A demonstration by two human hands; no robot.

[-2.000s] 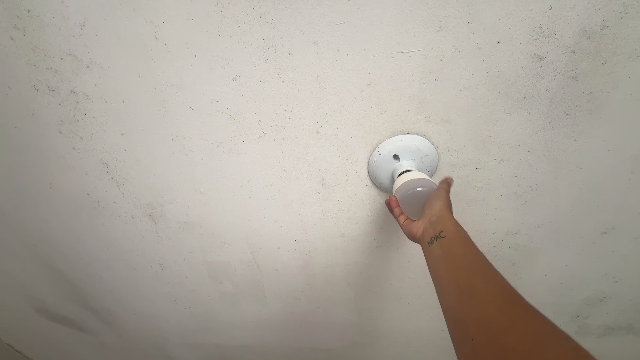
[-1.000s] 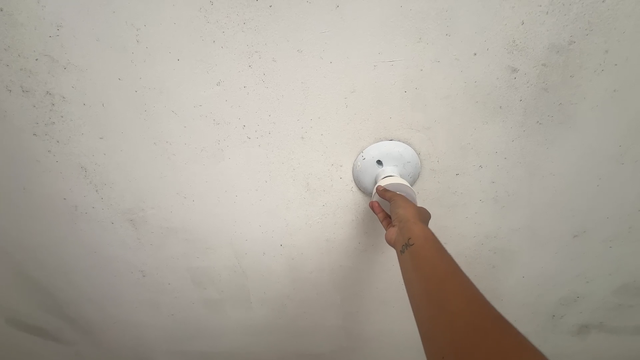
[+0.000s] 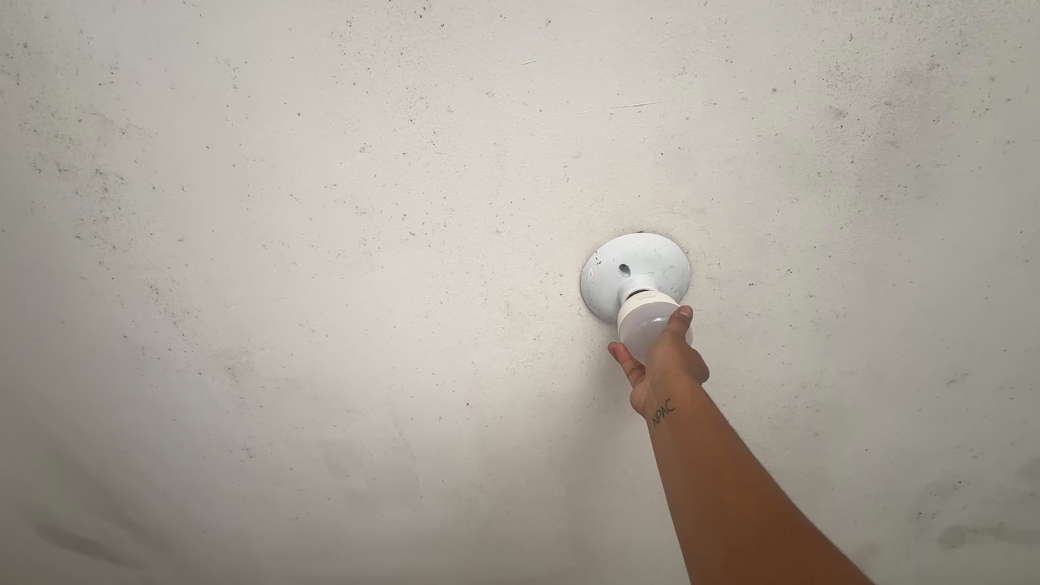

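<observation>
A white light bulb (image 3: 643,325) with a frosted dome sits at the neck of a round white ceiling lamp holder (image 3: 650,258), a dark gap showing between them. Around the bulb's lower right side is my right hand (image 3: 668,361), one digit lying on the dome at the right and another spread out at its lower left. The other fingers are mostly hidden, so their exact contact cannot be told. My left hand is out of view.
A pale ceiling (image 3: 366,244) with dark specks and stains surrounds the lamp holder. The holder's base has a small dark hole in its face. A soft shadow falls below the bulb.
My right hand has turned about the bulb; one second ago its fingers lay across the front, and now more of the dome shows between spread digits. The bulb is still at the holder.
</observation>
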